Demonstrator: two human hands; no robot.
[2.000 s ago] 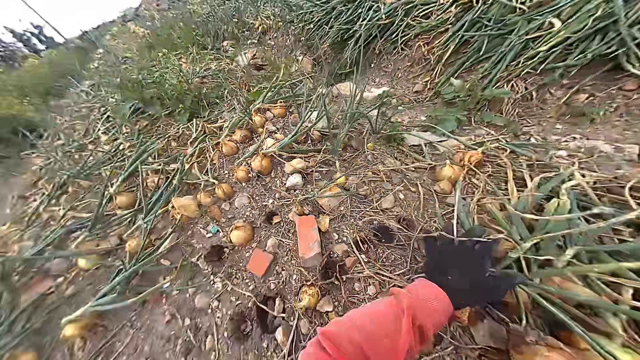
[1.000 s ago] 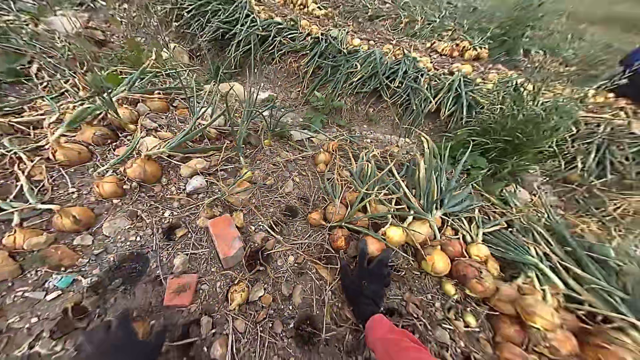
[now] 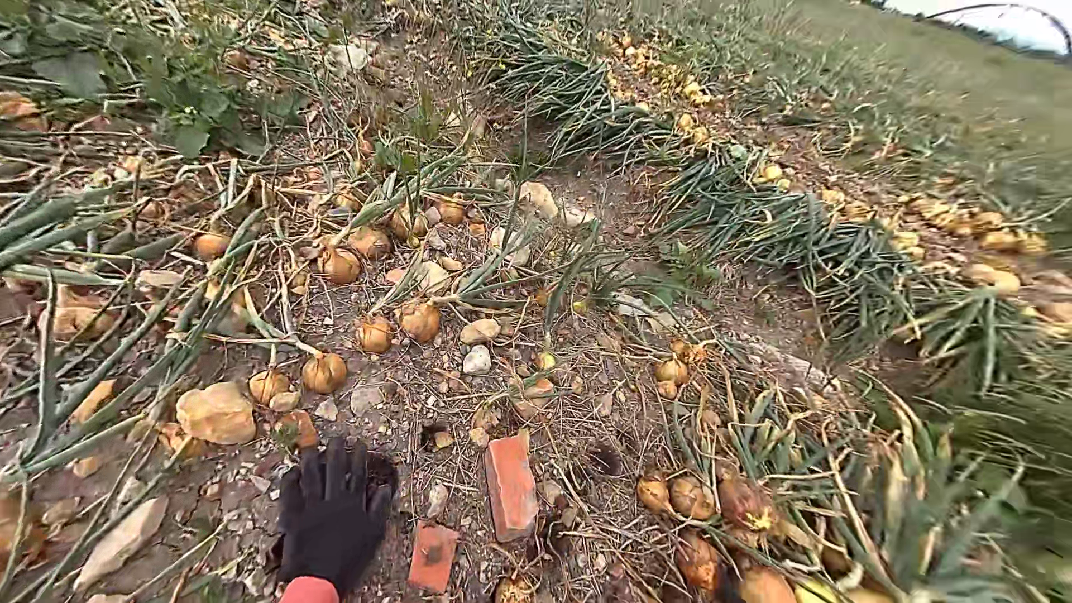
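Observation:
In a black glove with a red sleeve cuff, my left hand [image 3: 333,511] lies palm down on the soil at the lower left, fingers extended and nothing visible in its grasp. Just beyond its fingertips is a brownish onion or stone [image 3: 299,429]; whole onions [image 3: 324,373] with green tops lie farther up. More onions [image 3: 693,497] are heaped at the lower right with their leaves. A small dark patch among them at the bottom edge may be part of my right glove, but most of that hand is hidden or outside the view.
Two red brick pieces, one larger [image 3: 511,487] and one smaller [image 3: 433,556], lie right of my left hand. A large tan stone [image 3: 216,414] sits to its upper left. Dry stalks and pebbles cover the soil. A row of onion leaves [image 3: 754,209] runs along the upper right.
My left hand has moved up beside the bricks from the lower left edge. My right hand, plainly seen at the right-hand onions one second ago, is now almost or wholly out of sight.

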